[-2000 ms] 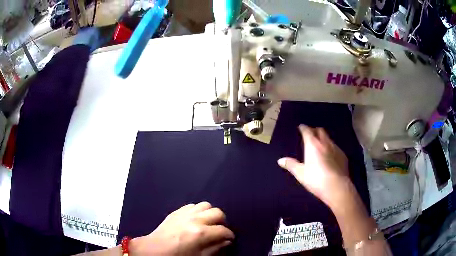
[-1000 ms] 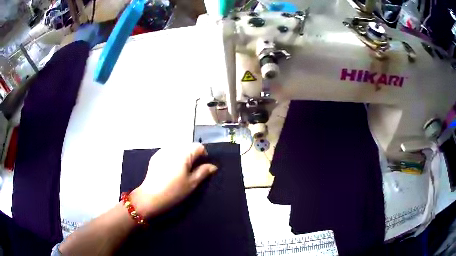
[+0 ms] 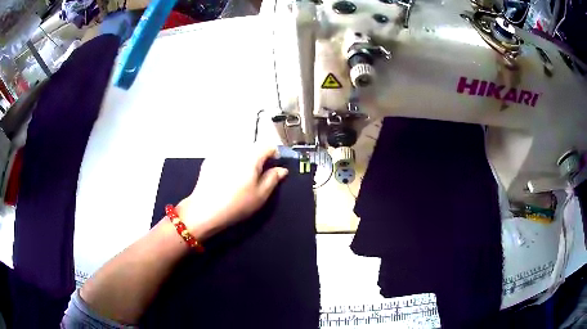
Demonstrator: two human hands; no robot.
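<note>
A dark purple cut panel [image 3: 257, 263] lies flat in front of the needle, its top right corner at the presser foot [image 3: 305, 165]. My left hand [image 3: 241, 183], with a red bead bracelet, lies on the panel's upper part, fingertips just left of the foot. Thumb and forefinger are a little apart; whether they pinch the cloth cannot be told. The cream sewing machine [image 3: 425, 71] stands behind, with a pale throat plate partly showing. My right hand is not in view.
Stepped-edge dark pieces [image 3: 431, 205] lie under the machine arm at right. A long dark strip [image 3: 58, 167] lies along the left table edge. A blue flat bar [image 3: 145, 45] hangs at upper left. Ruler markings [image 3: 380, 311] run along the front edge.
My right hand has left the picture. My left hand moved from the front up beside the foot. Since one second ago, the panel's top edge has moved forward to the foot.
</note>
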